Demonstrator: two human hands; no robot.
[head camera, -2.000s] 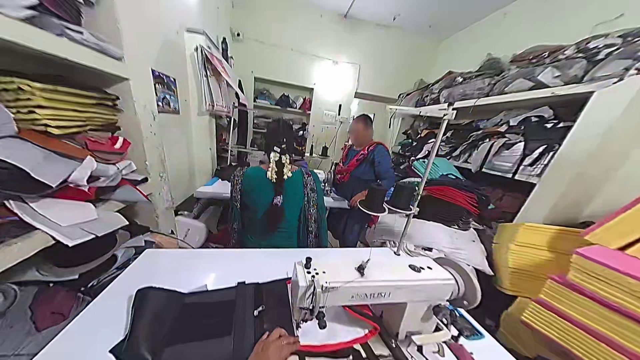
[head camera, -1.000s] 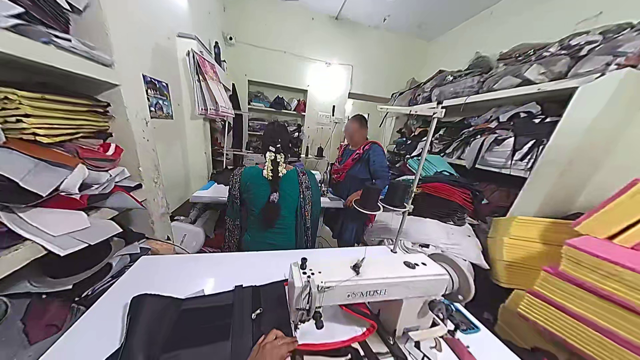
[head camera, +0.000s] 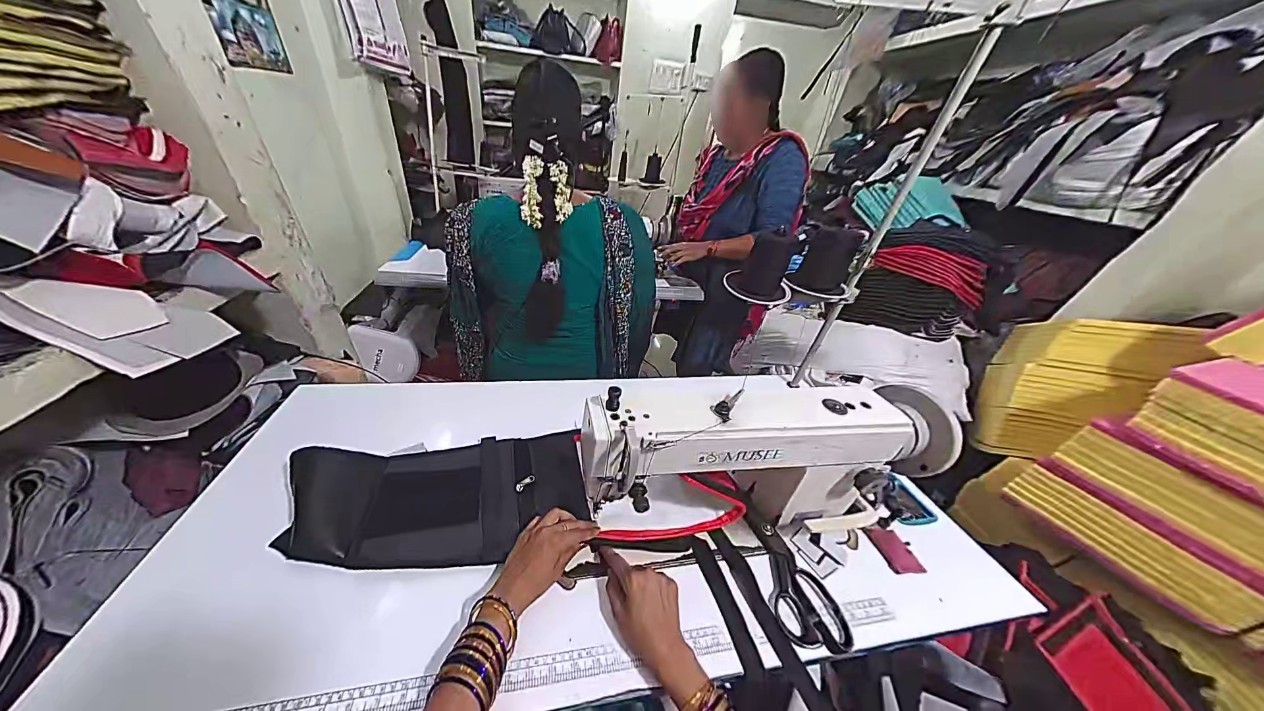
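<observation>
A white sewing machine (head camera: 750, 444) stands on the white table, its needle area at the left end. Black fabric with a zipper (head camera: 425, 504) lies flat to the left of the needle. My left hand (head camera: 545, 553) rests on the fabric's edge just in front of the needle, fingertips pressing down by the red piping (head camera: 671, 533). Beside it, my right hand (head camera: 642, 597) touches the dark edge below the piping with an extended index finger. The red-edged piece curves under the machine arm. Black straps (head camera: 736, 602) hang over the table's front edge near a pair of scissors (head camera: 805, 602).
Two people (head camera: 553, 276) (head camera: 746, 197) are at another table beyond. Thread cones (head camera: 765, 267) stand behind the machine. Stacks of yellow and pink sheets (head camera: 1155, 474) rise at the right, and fabric pieces (head camera: 109, 296) fill the left shelf. A printed ruler scale (head camera: 553, 667) runs along the front edge.
The view has tilted downward. My right hand now shows beside my left hand at the needle area; the earlier frames show only one hand there.
</observation>
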